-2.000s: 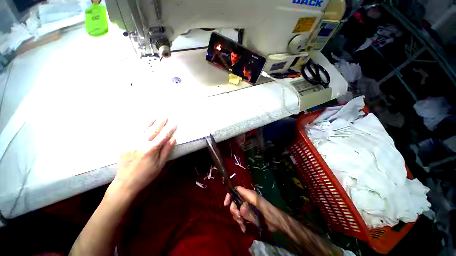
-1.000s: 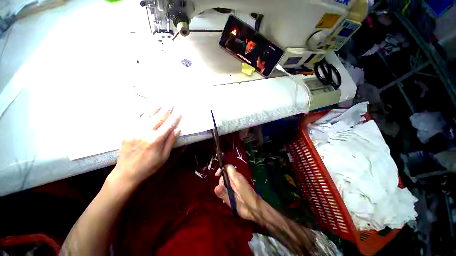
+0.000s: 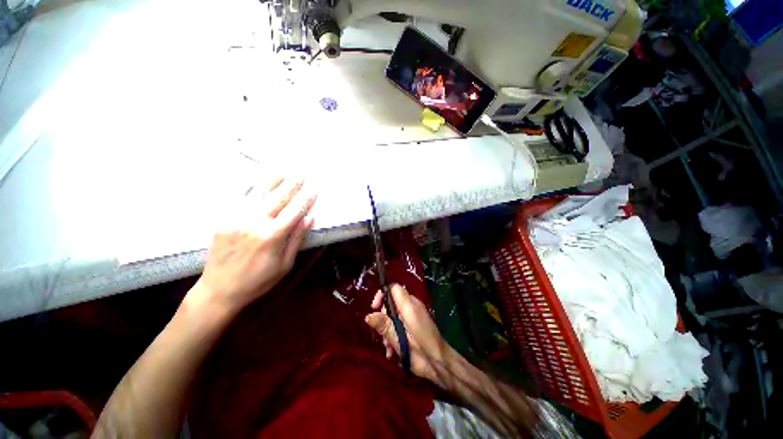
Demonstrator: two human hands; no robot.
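My left hand [image 3: 257, 244] lies flat, fingers spread, on a white fabric piece [image 3: 163, 260] at the table's front edge. The piece is almost lost against the pale table; only a thin edge line shows. My right hand [image 3: 405, 330] holds dark fabric shears [image 3: 379, 244] upright by the handles, to the right of my left hand. The blades cross the table's front edge and their tips point toward the machine. The blades look closed or nearly so. Whether they touch the fabric I cannot tell.
The sewing machine [image 3: 506, 43] stands at the back, with a lit smartphone [image 3: 440, 81], a yellow block [image 3: 432, 119] and spare scissors [image 3: 567, 135]. A red basket [image 3: 549, 343] of white pieces stands right. Red cloth [image 3: 343, 394] with clippings covers the lap. Another red rim [image 3: 51, 399] shows lower left.
Since the first frame, the shears have swung more upright and their tips have moved over the table. The view has shifted, bringing the red rim in at lower left. My left hand stays flat.
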